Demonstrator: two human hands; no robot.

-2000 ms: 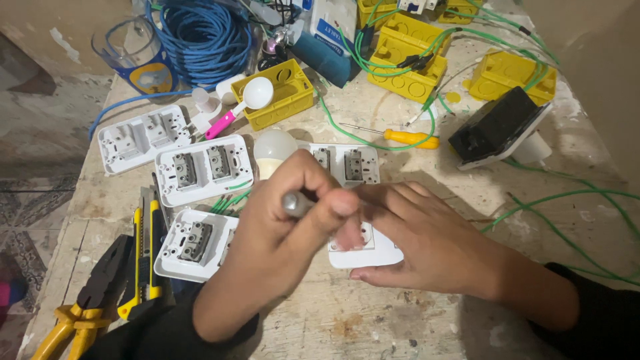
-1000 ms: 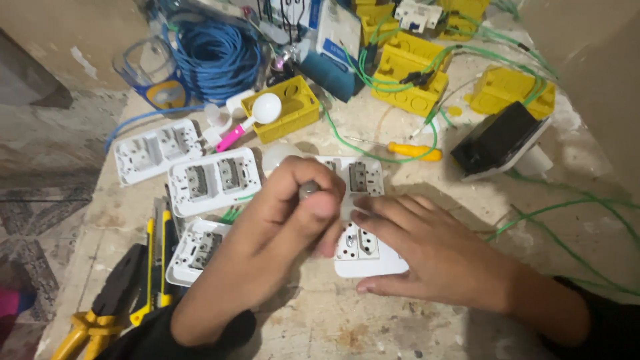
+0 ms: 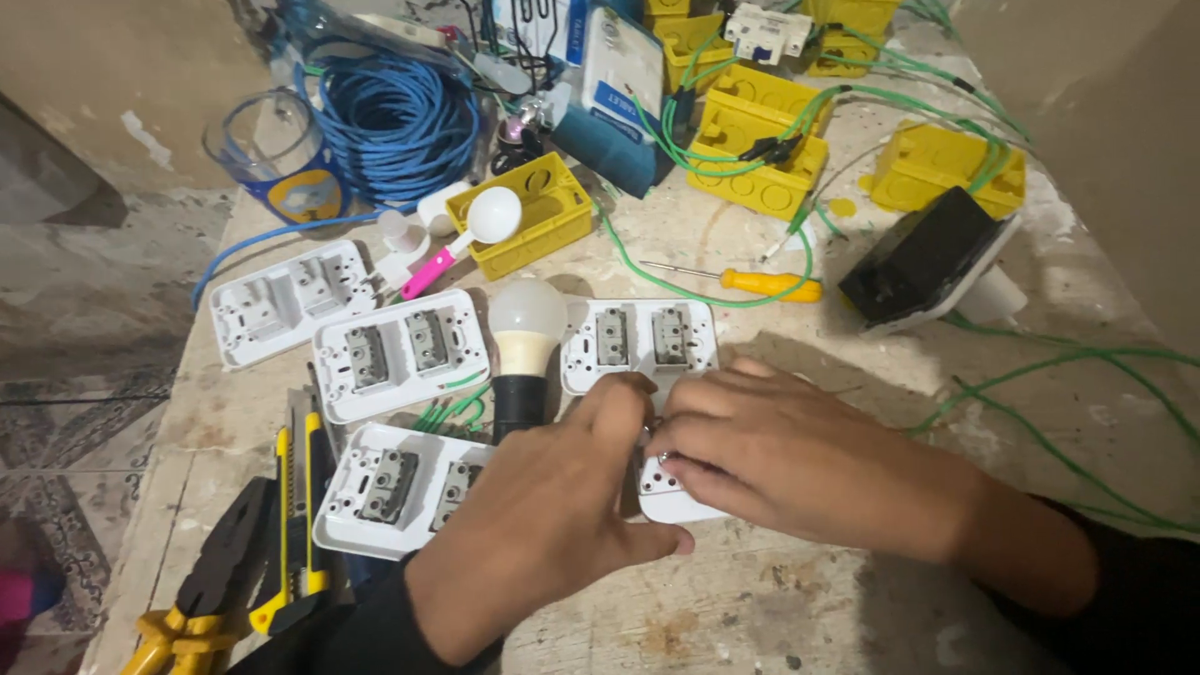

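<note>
A white outlet plate [image 3: 677, 504] lies on the worn table, mostly covered by my hands. My right hand [image 3: 769, 450] rests over it, fingers bent at its upper part, where a small shiny metal piece shows; whether it is gripped cannot be told. At the plate's left side is my left hand [image 3: 553, 497], its fingertips near those of the right and its thumb stretched out below; what they hold is hidden. Just above lies a white plate with two grey modules [image 3: 641, 339]. A light bulb [image 3: 528, 323] in a black socket lies left of that one.
More white plates [image 3: 401, 354] lie to the left, beside yellow utility knives [image 3: 283, 525] and pliers [image 3: 202, 581]. Behind are a blue cable coil [image 3: 398, 127], yellow electrical boxes [image 3: 764, 136] and a yellow-handled screwdriver [image 3: 769, 284]. Green wires and a black-and-white device [image 3: 923, 262] occupy the right.
The rod-like metal tip that stuck up from my left fist no longer shows there. My left hand has loosened from its fist, and its thumb now points right. My right hand has closed in over the plate.
</note>
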